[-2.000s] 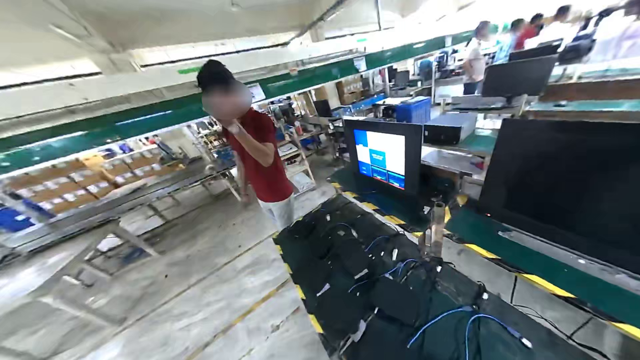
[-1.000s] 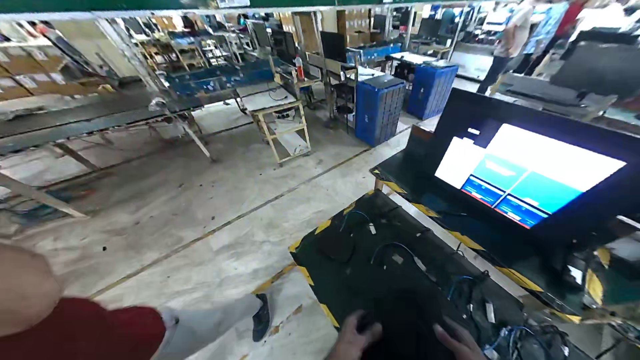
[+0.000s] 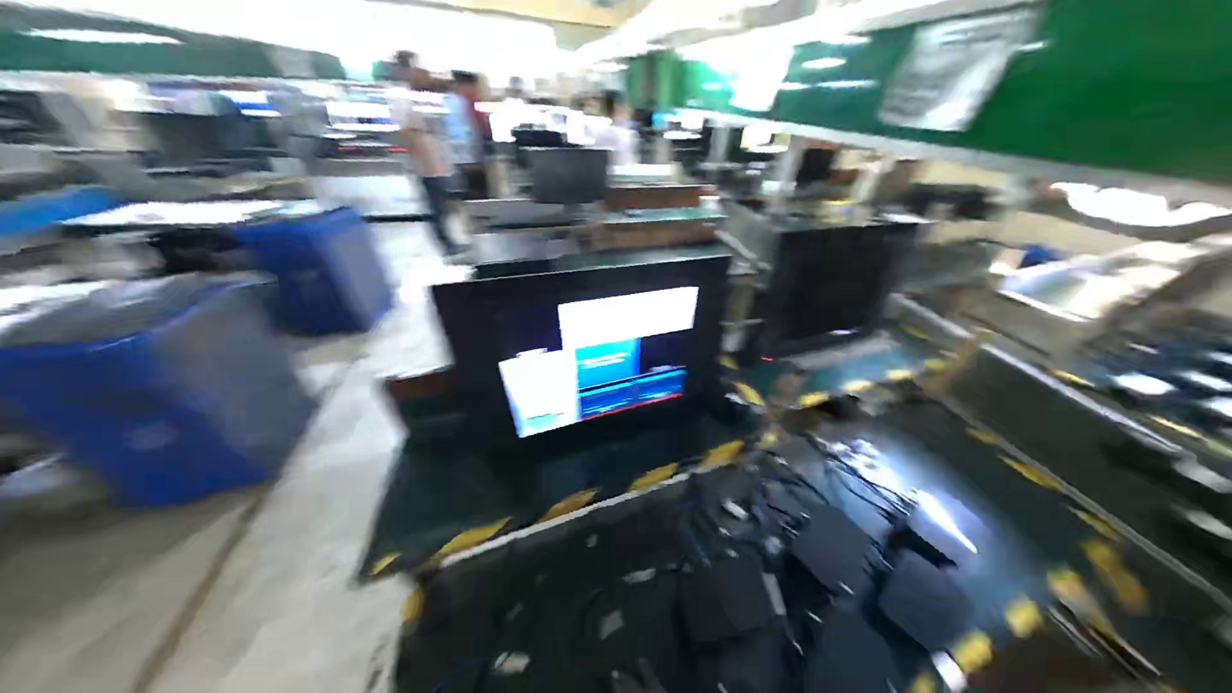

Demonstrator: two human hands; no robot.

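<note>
Neither of my hands shows clearly in this blurred view. On the dark bench mat [image 3: 500, 616] lie several flat black devices, one of them a squarish black box [image 3: 830, 547], among tangled cables [image 3: 770, 505]. Another black box [image 3: 924, 599] rests to its right, close to a bright reflection. Behind the mat stands a monitor [image 3: 481, 337] with its screen lit in white and blue. A second, dark monitor [image 3: 835, 284] stands farther right.
Yellow and black tape [image 3: 573, 502] edges the bench. Blue bins [image 3: 144, 404] stand on the left beside a pale floor aisle [image 3: 289, 577]. Several people [image 3: 433, 144] are in the background. A green overhead beam [image 3: 1107, 87] crosses the upper right.
The view has swung right. My two hands, seen low over the mat at a black object one second ago, are no longer in clear view.
</note>
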